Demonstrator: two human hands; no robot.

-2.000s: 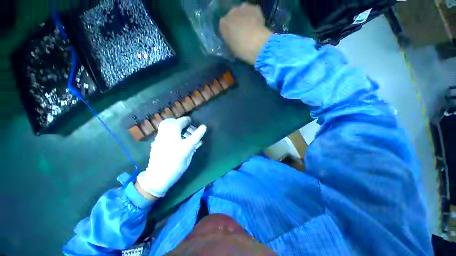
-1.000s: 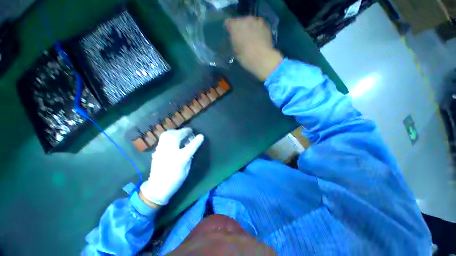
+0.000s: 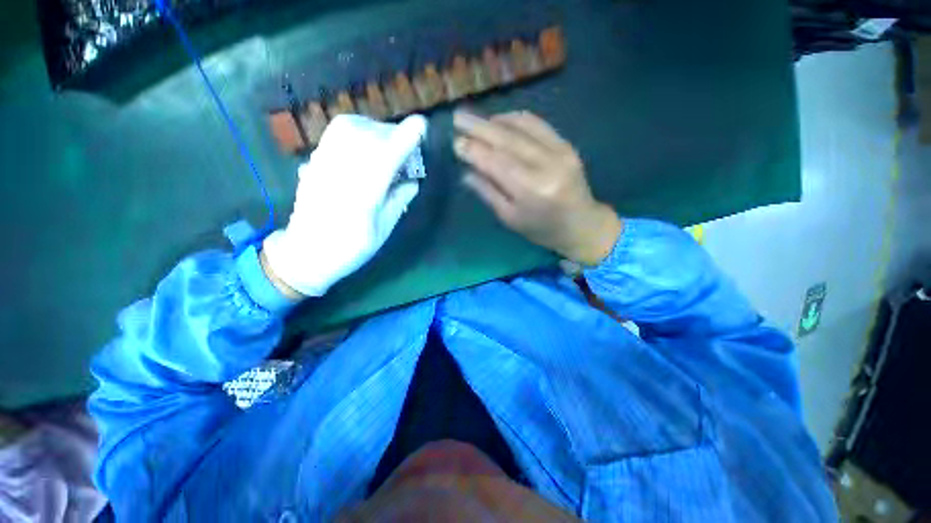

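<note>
The jig (image 3: pixel 429 87), a long bar with orange-brown slots and a dark upper rail, lies slanted on the green mat. My left hand (image 3: pixel 350 194), in a white glove, is at the jig's near edge by its left part. Its fingers are closed around small silver-white metal pieces (image 3: pixel 413 163). My right hand (image 3: pixel 531 179), bare and slightly blurred, is just right of the glove and below the jig, with its fingertips pointing at the glove. I cannot tell whether its fingertips hold something small.
A black bin (image 3: pixel 112 46) with silver parts is cut off at the upper left. A blue cord (image 3: pixel 223 112) runs from the top to the strap at my gloved wrist. The green mat (image 3: pixel 694 123) ends at the right, with pale floor (image 3: pixel 761 266) beyond.
My right hand has come from the clear bag back beside my gloved hand. The view has shifted, so the bag is out of view and the bins are mostly cut off.
</note>
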